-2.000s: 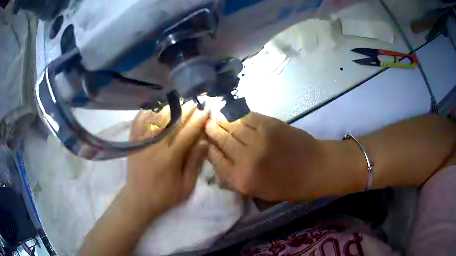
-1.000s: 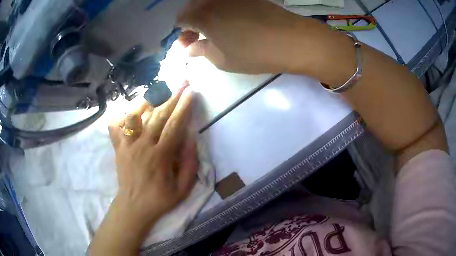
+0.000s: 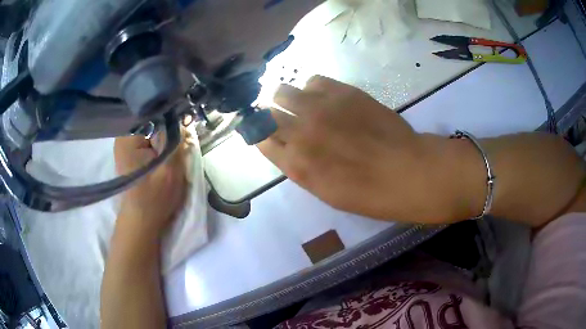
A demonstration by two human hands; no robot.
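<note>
White garment cloth (image 3: 71, 218) lies left of the needle area, with a fold hanging along the right side of my left hand. My left hand (image 3: 151, 177) grips this cloth just left of the presser foot (image 3: 207, 122); its fingertips are partly hidden behind the curved metal guard (image 3: 96, 193). My right hand (image 3: 340, 144) is right of the small dark grey block (image 3: 257, 125), fingers curled and close to it in the glare. Whether it holds anything cannot be told. The sewing machine head (image 3: 212, 32) overhangs the work.
Thread snips (image 3: 479, 49) with red-orange and yellow-green handles lie at the upper right. Pale cloth scraps (image 3: 450, 11) lie behind them. A brown patch (image 3: 323, 246) is on the table near the ruler-marked front edge (image 3: 270, 283). A printed pink garment shows below.
My right hand has come back from beyond the needle to beside the dark block. My left hand has turned and drawn in left of the presser foot with the cloth, baring the bed's rounded corner.
</note>
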